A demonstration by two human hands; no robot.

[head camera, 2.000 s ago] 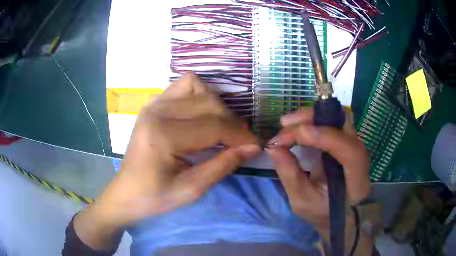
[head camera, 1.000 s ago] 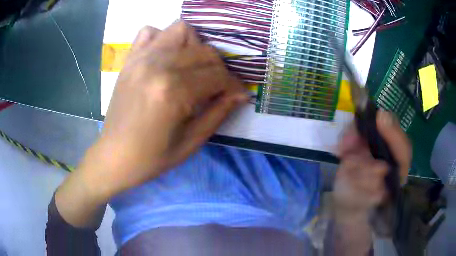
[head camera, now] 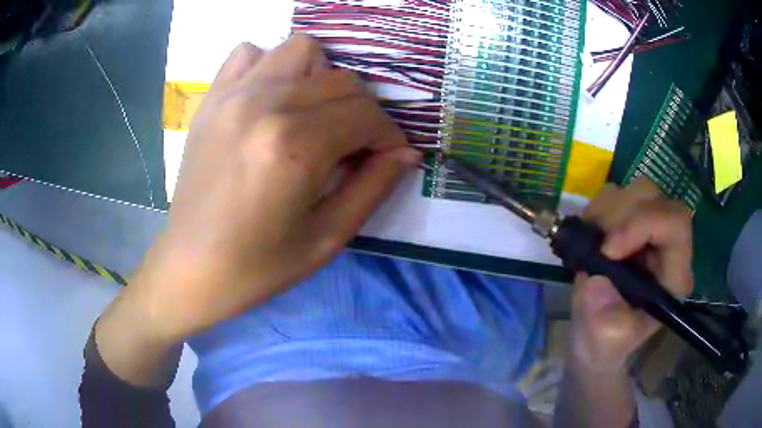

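Note:
The green PCB panel (head camera: 510, 100) lies on the white work sheet (head camera: 493, 226), with a row of red and dark wire leads (head camera: 376, 29) along its left edge. My left hand (head camera: 284, 175) pinches a small wire lead between thumb and finger at the panel's lower left edge; most of that lead is hidden by the hand. My right hand (head camera: 631, 259) holds the soldering iron (head camera: 635, 288) by its black handle. The iron's tip points left and reaches the panel's left edge near the pinched lead. I cannot tell whether they touch.
Yellow tape (head camera: 588, 170) crosses the sheet beside the panel. A pile of loose leads (head camera: 622, 50) lies at the upper right. A spare green panel (head camera: 668, 138) and a dark item with a yellow label (head camera: 725, 150) lie on the green mat (head camera: 79, 125) at right. A greyish cylinder (head camera: 746, 255) stands at the right edge.
My right hand has left the fingers of my left hand and moved right. The iron has swung from pointing up to pointing left, its tip now at the panel's left edge. The panel appears higher in view.

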